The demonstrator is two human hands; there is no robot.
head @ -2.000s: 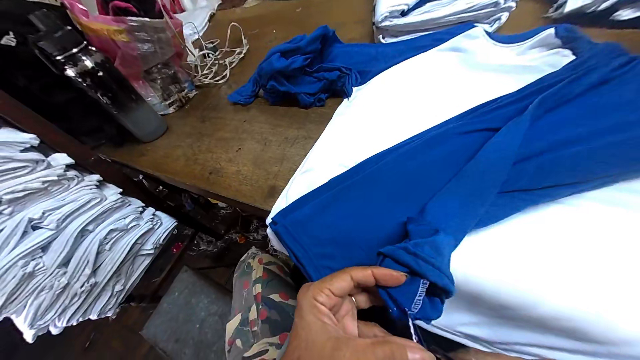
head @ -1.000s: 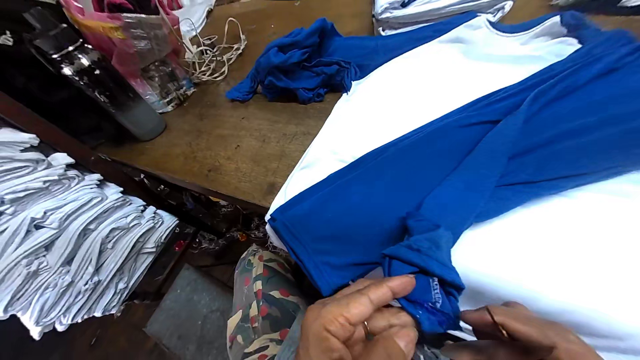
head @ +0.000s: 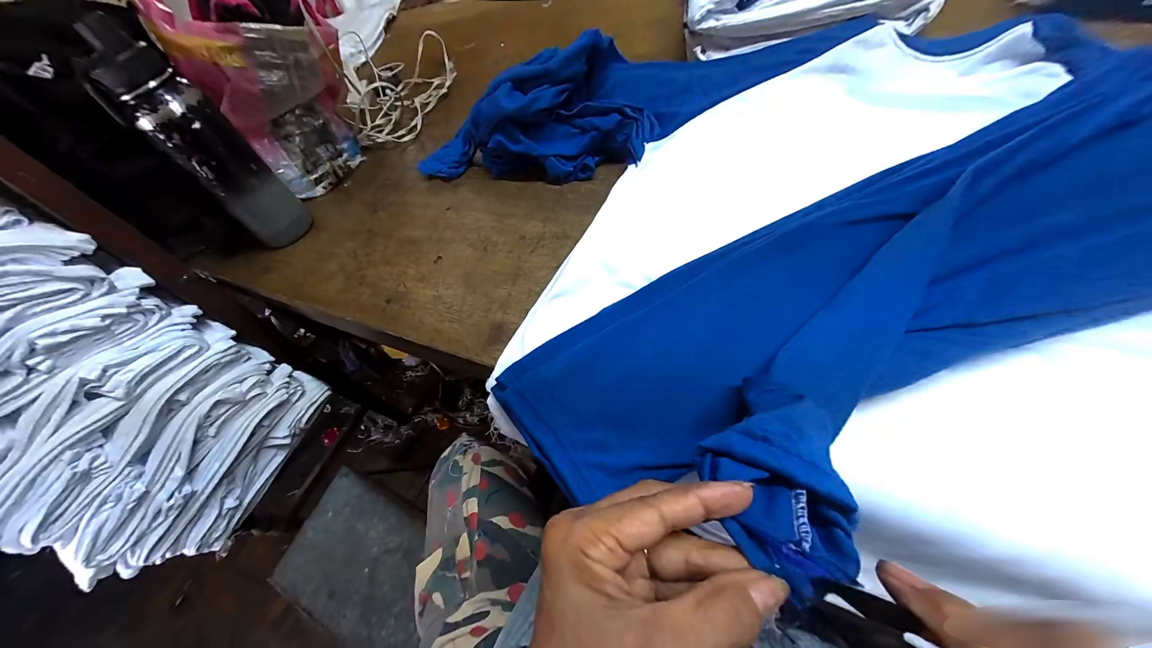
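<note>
A blue-and-white long-sleeved shirt (head: 720, 315) lies spread over the wooden table, one sleeve bunched at its far side. My left hand (head: 657, 567) pinches the cuff end of the nearer blue sleeve (head: 801, 486), where a short row of white stitching shows. At the lower right, my right hand (head: 981, 612), partly blurred, holds a small dark cutting tool (head: 864, 612), perhaps thread snips, against the sleeve's edge. The tool's lower part is cut off by the frame.
A stack of white fabric pieces (head: 144, 405) stands at the left, below the wooden table (head: 405, 243). A dark bottle (head: 207, 144), a pink plastic bag (head: 243, 72) and a tangled white cord (head: 396, 99) are at the back left. Packed garments (head: 792, 22) lie at the far edge.
The dark cutting tool now shows in my right hand at the cuff; one second ago it was not plainly seen. My left hand keeps its hold on the sleeve end.
</note>
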